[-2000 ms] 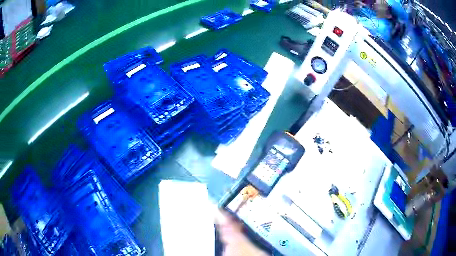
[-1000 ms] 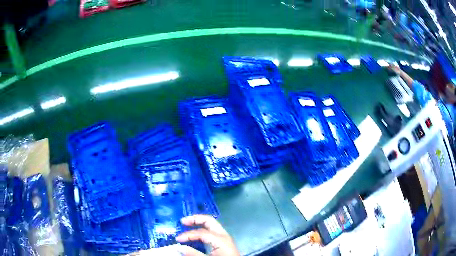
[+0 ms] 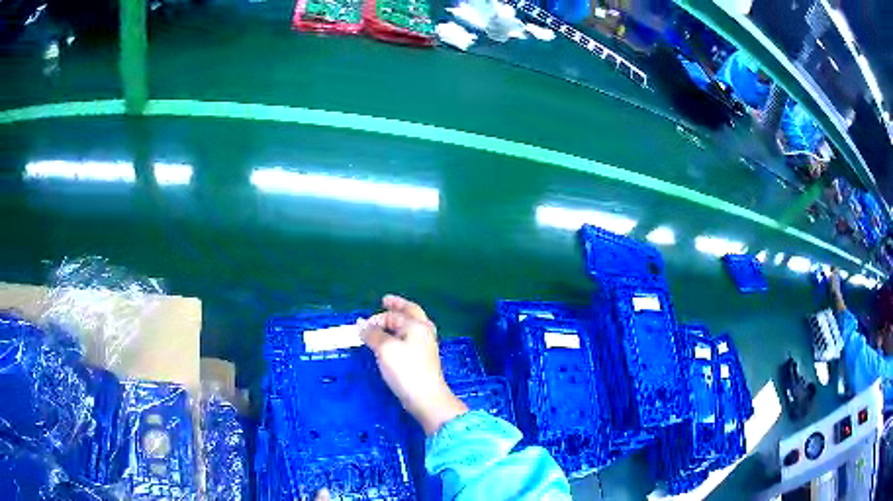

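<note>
A blue plastic housing (image 3: 338, 421) lies on top of a stack at the bottom centre-left. A white label (image 3: 334, 338) lies across its upper end. My right hand (image 3: 401, 342), in a light blue sleeve, is over the housing's upper right corner, with thumb and fingertips pinched at the label's right end. Whether the label is fully stuck down cannot be told. Only a small fingertip, seemingly of my left hand (image 3: 321, 495), shows at the bottom edge on the housing; the rest is cut off.
More stacks of blue housings (image 3: 563, 382) with white labels stand to the right. Bagged housings (image 3: 157, 445) and a tan cardboard sheet (image 3: 181, 342) are at left. The white machine panel (image 3: 832, 440), a white strip (image 3: 763, 416) and another person's arm (image 3: 857, 342) are at right.
The view has turned left, so the stacks and machine sit further right. My right hand has moved from the lower stack area to the labelled end of the left stack's top housing.
</note>
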